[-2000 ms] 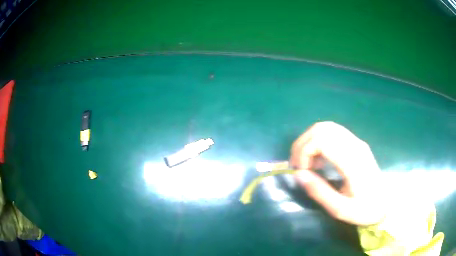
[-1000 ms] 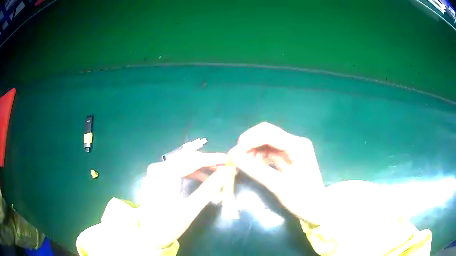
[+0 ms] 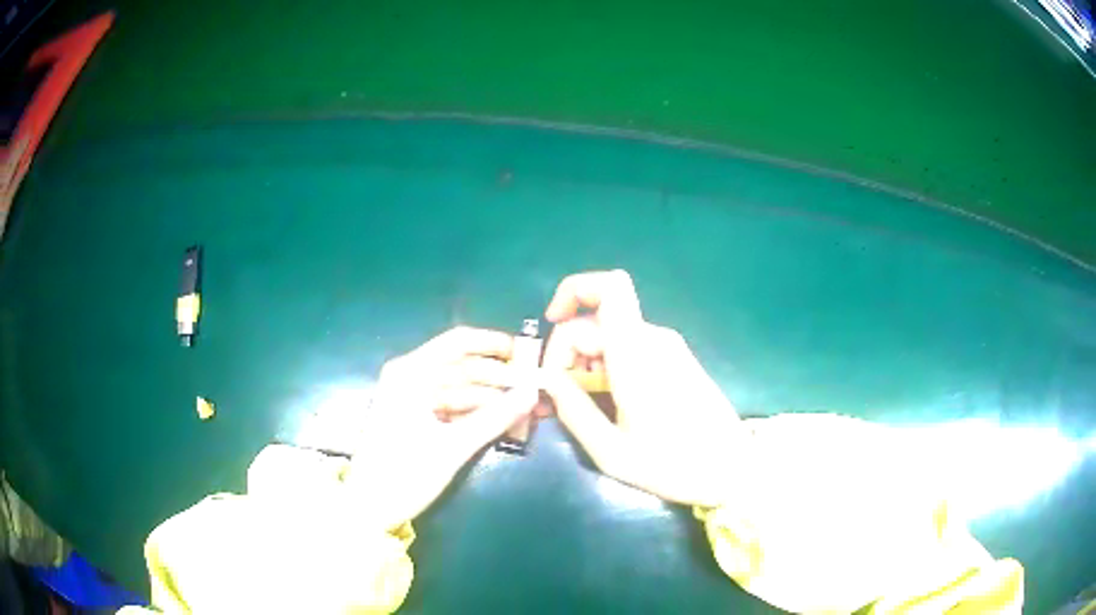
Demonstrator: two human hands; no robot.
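Observation:
A USB stick [image 3: 528, 350] stands lengthwise between my hands, its metal plug pointing away from me and its dark end showing below the fingers. My left hand [image 3: 447, 406] grips it from the left. My right hand [image 3: 639, 402] is curled against its right side, with thumb and fingertips at the stick. Both hands are bare and glare white. The stick's middle is hidden by fingers and glare, and I cannot make out the yellow tape there. A dark taped unit [image 3: 189, 297] with a yellow band lies apart at the left.
A yellow scrap [image 3: 204, 408] lies below the taped unit on the green bench [image 3: 361, 216]. A thin dark edge shows beside my left sleeve; I cannot tell what it is. A red-orange tray [image 3: 48, 114] is at the upper left. Lamp glare crosses the bench.
My left hand has come in from outside the picture, and my right hand has moved left to meet it. The hanging yellow strip and the separate glaring stick no longer show clearly.

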